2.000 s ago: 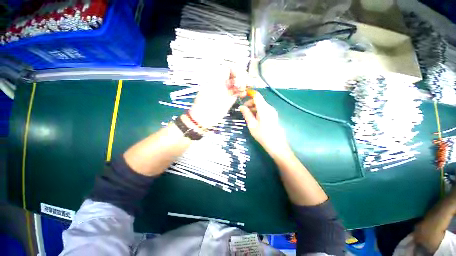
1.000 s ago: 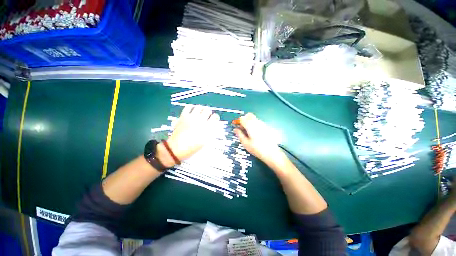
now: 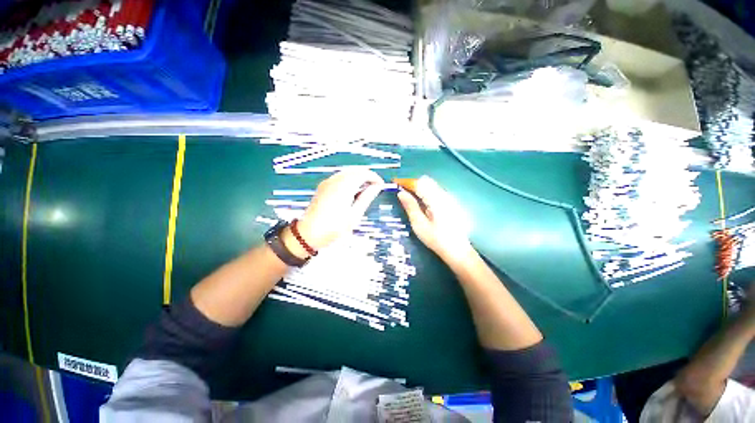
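My left hand [image 3: 341, 204] is above the loose white leads [image 3: 339, 268], its thumb and fingers pinched on a white lead [image 3: 387, 187] whose short end shows between my hands. My right hand [image 3: 435, 216] is just right of it, its fingertips closed on the same end. A small orange piece [image 3: 406, 182] shows at my right fingertips; whether it is worn or held is unclear. Many leads with dark bands lie spread under and below both hands. A few white sticks [image 3: 331, 154] lie beyond them. A dense stack of white tubes [image 3: 343, 83] is at the far edge.
A dark green cord [image 3: 513, 192] curves over the green mat [image 3: 108, 248] on the right. Beyond it is a beige tray [image 3: 662, 91] with crumpled clear plastic [image 3: 555, 87]. A white banded bundle [image 3: 641, 198] lies right. A blue bin [image 3: 165, 74] is upper left. Another person's arm [image 3: 728, 355] is lower right.
Since one second ago my left hand has risen from the loose leads and moved right to meet my right hand. A white lead end now shows between them. The view has shifted slightly.
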